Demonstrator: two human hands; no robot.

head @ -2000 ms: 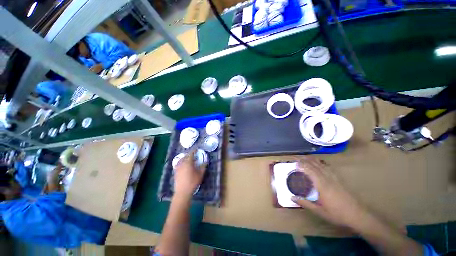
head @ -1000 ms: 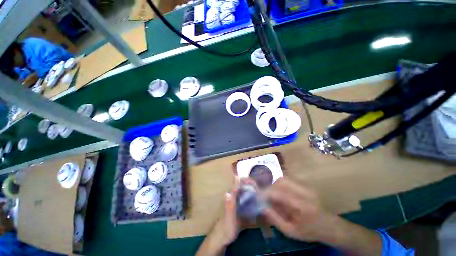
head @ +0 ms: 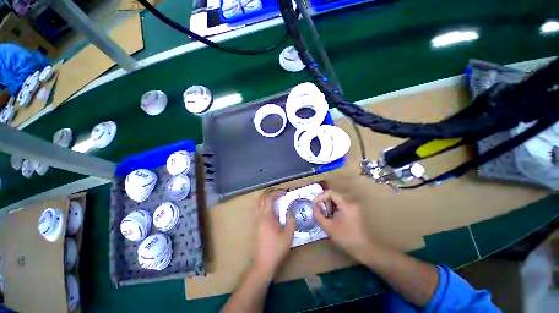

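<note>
The white square fixture (head: 295, 239) lies on the cardboard in front of me. A round grey-white part with dark printing (head: 303, 213) sits in its centre recess. My left hand (head: 274, 227) is at the fixture's left side, its thumb on the part's rim. My right hand (head: 341, 221) is at the right side, fingertips bent at the rim. A small dark patch shows by the right fingertips; I cannot tell what it is. The fingers hide part of the rim and fixture.
A housing tray (head: 118, 266) with stacked housings is at left. The grey ring tray (head: 239, 168) holds white rings (head: 270, 120). The screwdriver (head: 423, 148) and its metal nose (head: 392, 171) hang at right. Behind are the green conveyor (head: 380, 67) and a plastic bag (head: 533, 153).
The grey round part, held between both hands in front of the fixture, is now in the recess. Both hands moved forward onto the fixture. The view has shifted right.
</note>
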